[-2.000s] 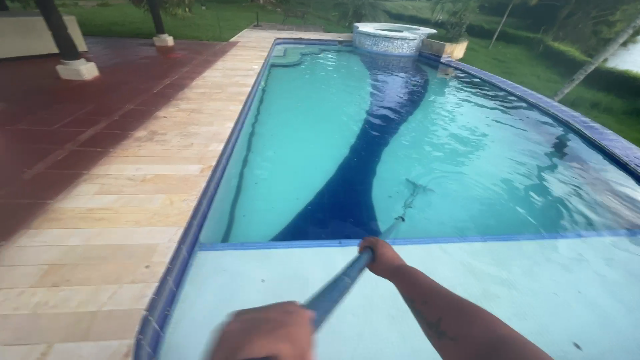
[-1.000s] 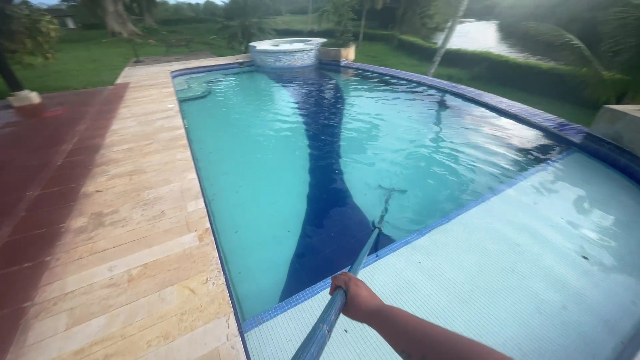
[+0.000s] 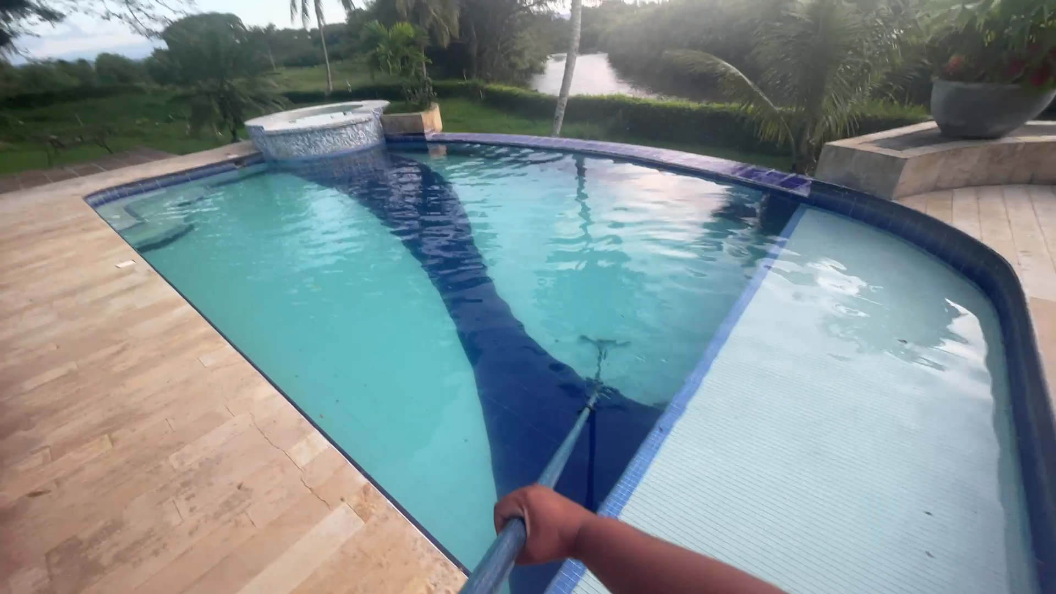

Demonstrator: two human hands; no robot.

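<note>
My right hand point(image 3: 540, 521) is closed around a long blue-grey pole point(image 3: 568, 450), low in the view. The pole slants away from me into the pool water point(image 3: 371, 330). At its far end, under the surface, a dark crosswise pool tool head point(image 3: 605, 341) shows, blurred by ripples; its exact kind cannot be told. The pole's near end runs out of the bottom of the view. My left hand is out of view. Beneath the pole lie the dark blue tiled band point(image 3: 528, 396) and the blue tiled edge of the shallow ledge point(image 3: 693, 384).
Stone deck point(image 3: 206, 429) borders the pool on the left. A raised round mosaic-tiled basin point(image 3: 322, 140) stands at the far end, beside a stone planter point(image 3: 412, 122). The pale shallow ledge point(image 3: 833, 396) lies on the right. A large potted plant point(image 3: 986, 107) sits on a low stone wall point(image 3: 866, 165).
My left hand was on the pole's near part two seconds ago and is now out of view. My right hand keeps its grip. The view has turned to the right.
</note>
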